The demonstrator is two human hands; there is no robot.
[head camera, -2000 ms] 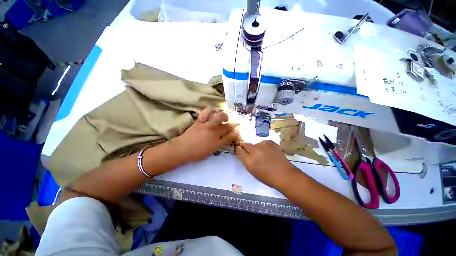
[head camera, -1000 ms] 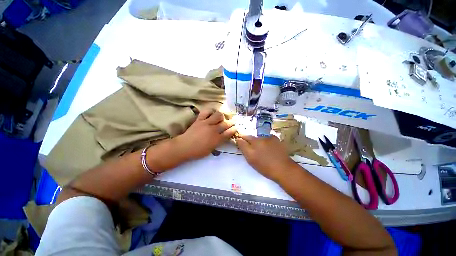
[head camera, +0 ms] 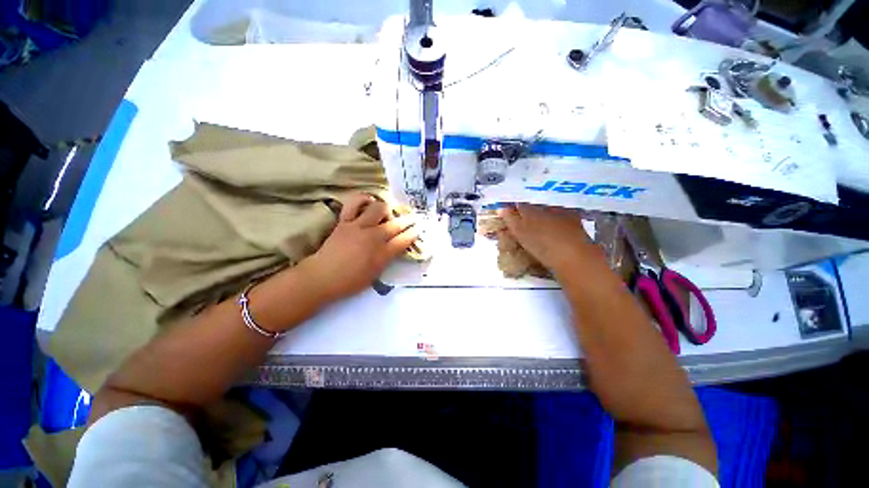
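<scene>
A large khaki garment piece (head camera: 219,214) lies bunched on the table left of the needle. My left hand (head camera: 357,250) presses on its edge beside the lit presser foot, fingertips on the cloth. My right hand (head camera: 545,233) is right of the blue-grey block (head camera: 462,229), over the small khaki scraps (head camera: 519,259). Its fingertips reach the scraps beneath the machine head; whether they grip one is hidden. The white sewing machine (head camera: 534,176) with a blue stripe stands over the work.
Fabric shears (head camera: 675,303) with pink-red and black handles lie right of my right forearm. A paper note (head camera: 710,143) and small metal parts lie on the machine top. A measuring strip (head camera: 429,375) runs along the table's front edge. More khaki cloth (head camera: 233,429) hangs beside the lap.
My right hand has left the cloth edge at the needle and moved right to the scraps. My left hand stays on the garment. The whole view has shifted, so things appear further left.
</scene>
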